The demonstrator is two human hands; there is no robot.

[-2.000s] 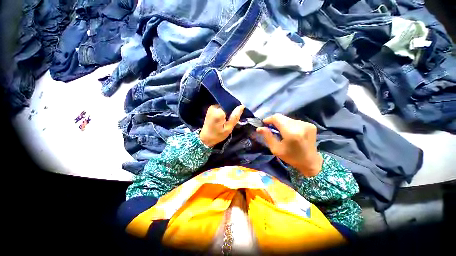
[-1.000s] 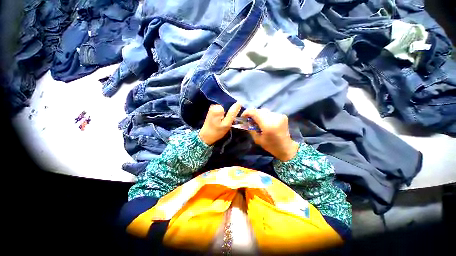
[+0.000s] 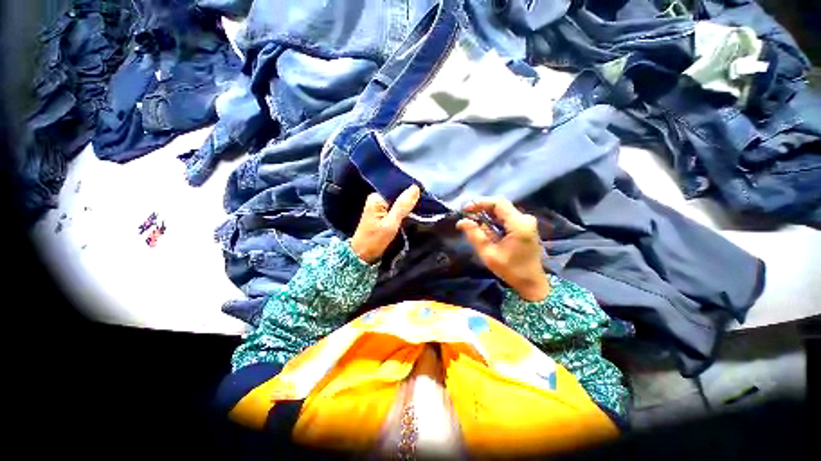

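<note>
The blue jeans (image 3: 531, 167) lie over the table edge, with a cream-white pocket bag (image 3: 486, 90) showing. Their darker waistband (image 3: 410, 81) curves from the top down to my hands. My left hand (image 3: 378, 225) pinches the waistband's end between thumb and fingers. My right hand (image 3: 506, 241) is just to the right, its fingers closed on a small dark tool, perhaps a thread clipper (image 3: 480, 216); most of it is hidden. Its tip points at the waistband end. A pale strip or thread hangs below my left hand.
More jeans (image 3: 315, 85) are heaped beyond my hands, and darker denim lies at the far left (image 3: 171, 90) and right (image 3: 765, 144). Small red and dark scraps (image 3: 153, 230) lie on the white table (image 3: 117, 279) at left.
My right hand first moved left to meet my left hand, then moved back slightly right. My left hand and the waistband end have shifted slightly left.
</note>
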